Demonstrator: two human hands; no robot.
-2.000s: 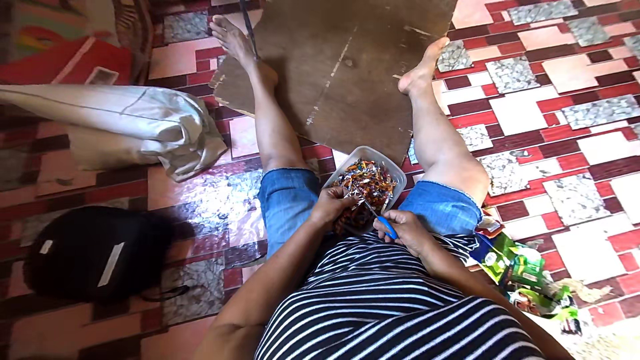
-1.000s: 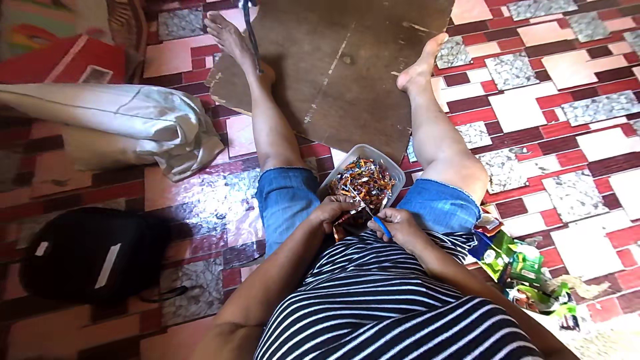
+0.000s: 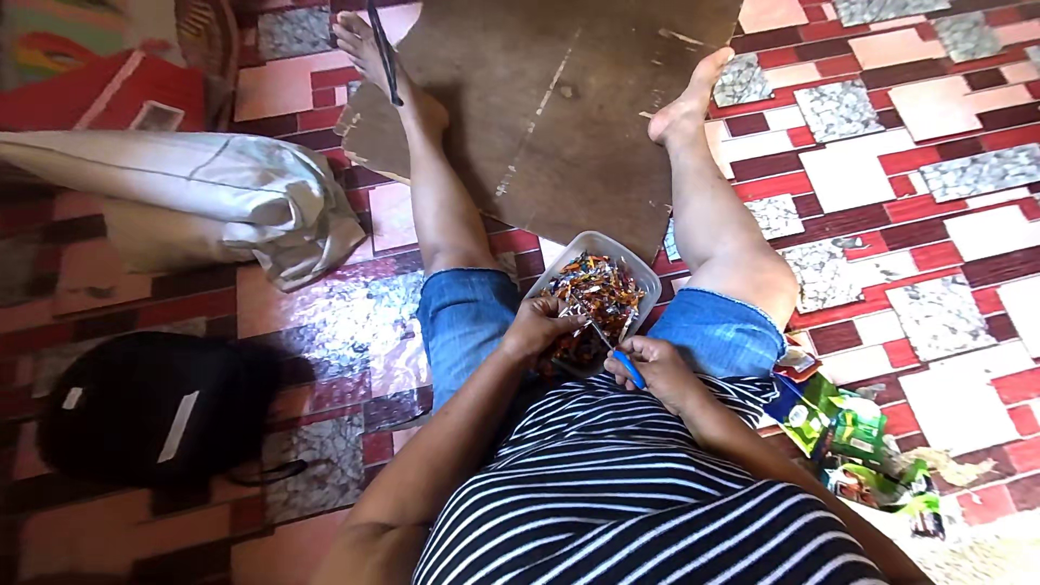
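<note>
Between my thighs rests a translucent plastic container (image 3: 650,286), which holds a heap of small, many-coloured cut strips (image 3: 597,288). My left hand (image 3: 536,327) is over its left side, fingers pinched on a small wrapper piece whose exact shape is too small to tell. Blue-handled scissors (image 3: 630,370) are in my right hand (image 3: 654,370), at the container's near right edge. Their blades point up and left toward my left fingertips, over the strips. Part of the container's near side is hidden by my hands.
A brown board (image 3: 569,114) lies between my feet. To the left are a pale cloth (image 3: 244,183) and a black bag-like object (image 3: 138,410). Green printed packets (image 3: 853,422) lie beside my right hip on the tile-patterned floor (image 3: 942,398).
My right hand has shifted slightly with the scissors, which stay close to my left fingertips. The container remains between my thighs.
</note>
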